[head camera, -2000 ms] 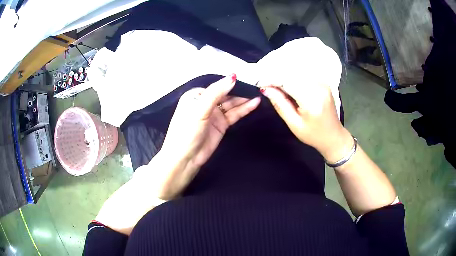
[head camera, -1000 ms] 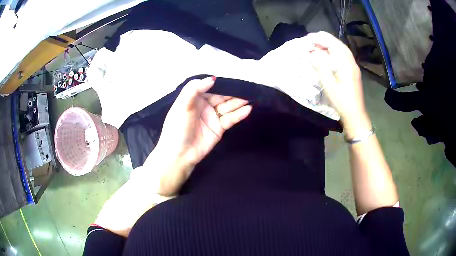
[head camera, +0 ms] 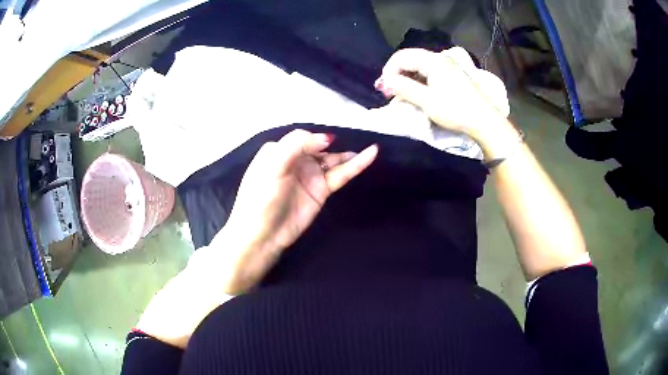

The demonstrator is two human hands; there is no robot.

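The dark garment [head camera: 410,183] lies over the lap and merges with the ribbed dark top. The bright white layer [head camera: 227,95] lies over it beyond the fingers, and a dark-white edge [head camera: 410,135] curves between them. My left hand [head camera: 293,183] is palm up with its thumb at the dark cloth just below that edge; the cloth seems held between thumb and fingers. My right hand [head camera: 432,91] is over the right part of the white layer, thumb and forefinger together near its far edge. No needle or thread can be made out.
A pink openwork basket [head camera: 117,203] stands on the green floor at left. Thread spools [head camera: 104,116] sit in a pale tray above it. A white-covered, wooden-edged table [head camera: 55,84] is at upper left. A dark cloth pile [head camera: 637,117] hangs at right.
My right hand moved from the edge beside my left hand out to the right, then back left near the white layer's far edge. My left hand shifted only slightly.
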